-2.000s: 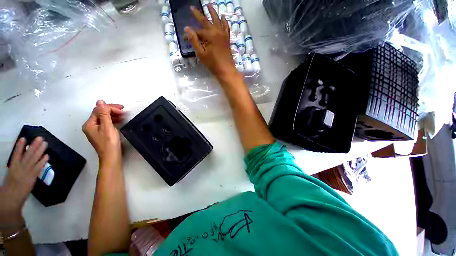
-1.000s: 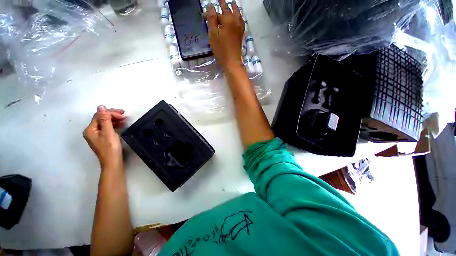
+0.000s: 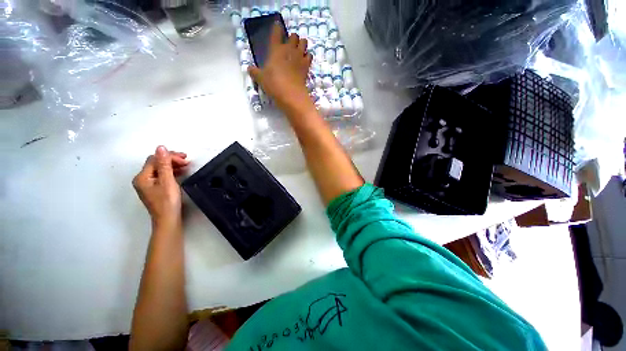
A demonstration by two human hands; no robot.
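A black insert tray [image 3: 244, 200] with dark hollows and no white pieces in them lies slanted on the white table. My left hand [image 3: 160, 184] rests just left of its upper left corner, loosely curled, with nothing visible in it. My right hand [image 3: 283, 68] is over the lower part of a dark smartphone [image 3: 263, 34], one finger over its screen and the fingers apart. The phone lies on a clear bag of white charging cases with blue bands [image 3: 333, 58]. The hand hides the phone's lower end.
At the right stand a black tray holding a white piece [image 3: 432, 154] and a stack of grid-edged black trays [image 3: 542, 130]. Beyond them is a large dark bag [image 3: 473, 34]. Crinkled clear plastic [image 3: 75, 55] and a clear vessel [image 3: 184, 15] are at the far left.
My right hand has shifted left and down over the phone. The other person's hand and the packed tray at the left have gone out of view. My left hand keeps its place beside the tray.
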